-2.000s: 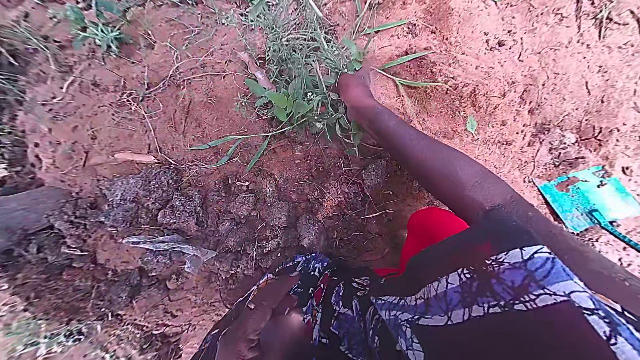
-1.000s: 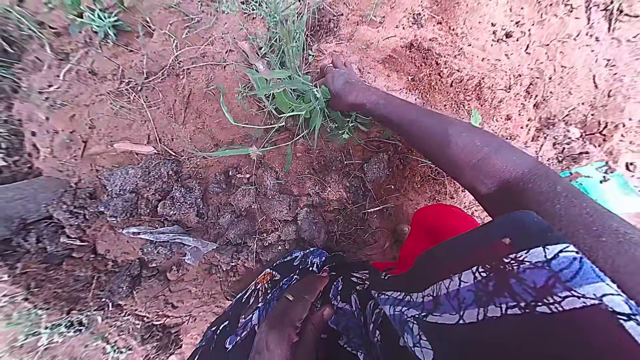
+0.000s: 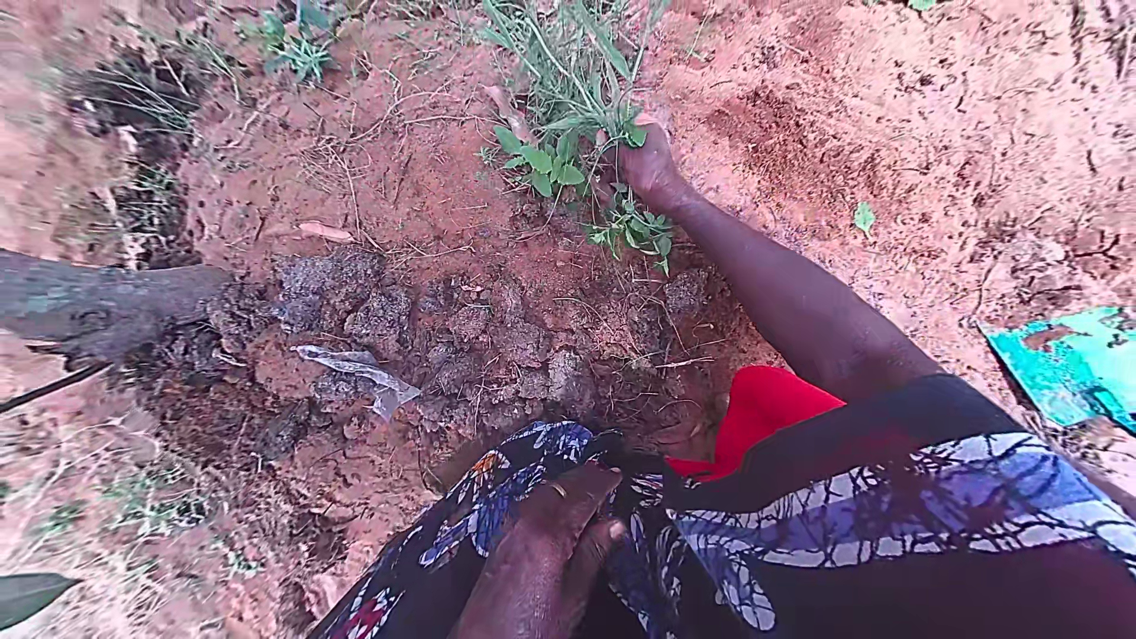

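Note:
My right hand (image 3: 650, 164) is closed around the stems of a bunch of green weeds (image 3: 577, 89), just above the reddish soil at the upper middle. Broad leaves (image 3: 546, 167) hang to the left of the fist, and a leafy sprig (image 3: 635, 226) hangs below it. My left hand (image 3: 559, 524) rests at the bottom middle, its fingers gathered on the dark patterned cloth (image 3: 497, 501) of the clothing. A ring shows on one finger. A red cloth (image 3: 768, 413) pokes out beside the dark fabric, below my right forearm.
A tree trunk or thick root (image 3: 106, 297) enters from the left. Dark soil clods (image 3: 515, 342) lie across the middle, with a torn piece of clear plastic (image 3: 364, 373) on them. A worn turquoise sheet (image 3: 1065, 364) lies at the right. Small plants (image 3: 297, 53) grow at the upper left.
My right hand, spread over the weeds against the ground one second ago, is now closed on their stems. My left hand stays at the patterned cloth.

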